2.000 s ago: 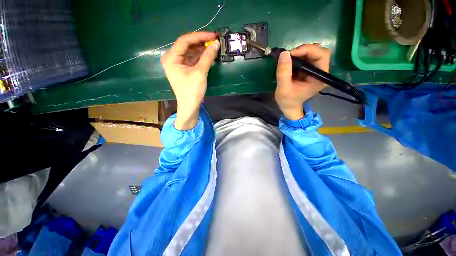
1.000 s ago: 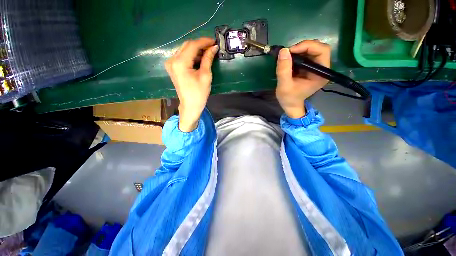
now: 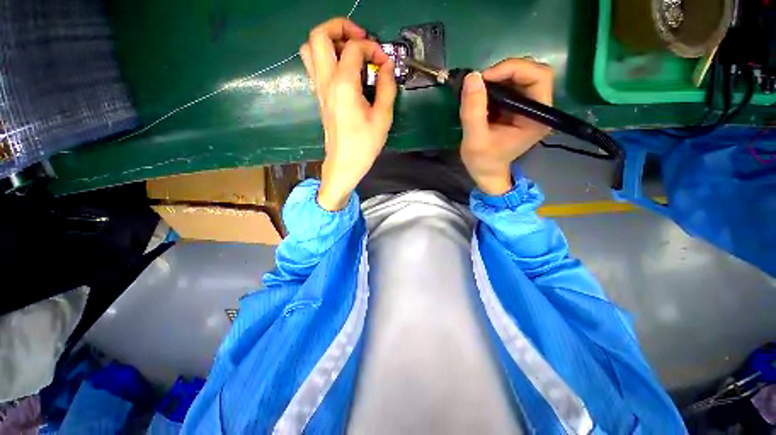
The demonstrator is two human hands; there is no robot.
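My right hand [image 3: 504,115] holds a black soldering iron [image 3: 544,114] like a pen; its metal tip points left onto a small white electronic module [image 3: 395,54]. The module sits at the dark metal fixture [image 3: 425,53], flat on the bench. My left hand [image 3: 350,98] is over the fixture's left side, with thumb and forefinger at the module's left edge around a small yellow piece [image 3: 372,71]. The fingers hide the left part of the fixture. A thin silvery solder wire [image 3: 230,86] runs across the bench behind my left hand.
The green bench [image 3: 213,42] carries stacked clear blister trays [image 3: 64,81] at the left. A green plastic tray [image 3: 651,95] with a round cup [image 3: 693,30] is at the right, beside black cables. Cardboard boxes [image 3: 217,223] stand below the bench. Blue cloth [image 3: 715,200] hangs at the right.
My left hand has moved right and forward over the fixture and now covers its left side. The iron tip stays at the module. The whole view has shifted slightly.
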